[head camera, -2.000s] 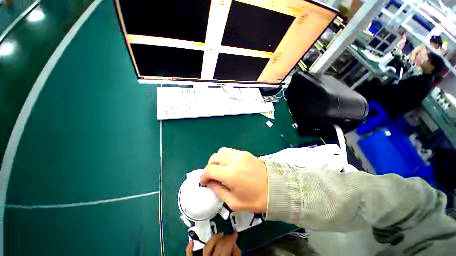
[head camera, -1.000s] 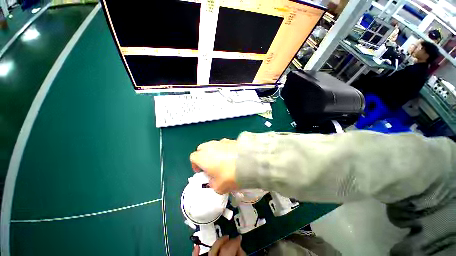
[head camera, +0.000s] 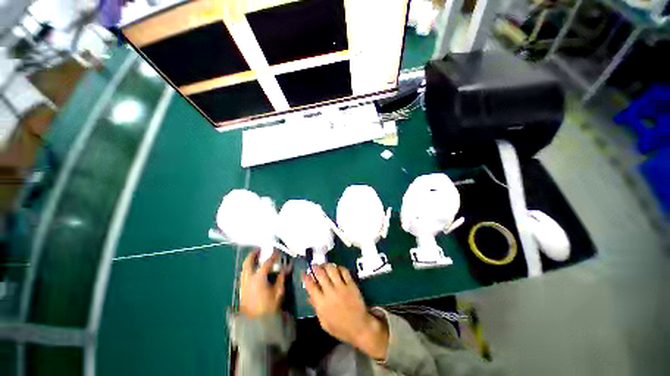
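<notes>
Several white security cameras stand in a row on the green bench. My left hand (head camera: 261, 290) is around the bracket foot of the leftmost camera (head camera: 246, 217), which is blurred. My right hand (head camera: 339, 302) lies at the foot of the second camera (head camera: 304, 226), its fingertips by a thin black cable end (head camera: 310, 258); whether they grip it is hidden. The third camera (head camera: 360, 214) and the rightmost camera (head camera: 430, 204) stand upright, untouched, on their bracket feet.
A white keyboard (head camera: 312, 136) lies below the monitor (head camera: 286, 62). At the right stand a black label printer (head camera: 496, 103) with a white strip (head camera: 518, 205), a yellow tape ring (head camera: 492, 243) and a white rounded object (head camera: 549, 235) on a black mat.
My right hand has left the top of the leftmost camera and moved down to the second camera's foot. The view has shifted right, showing the whole row, tape ring and mat.
</notes>
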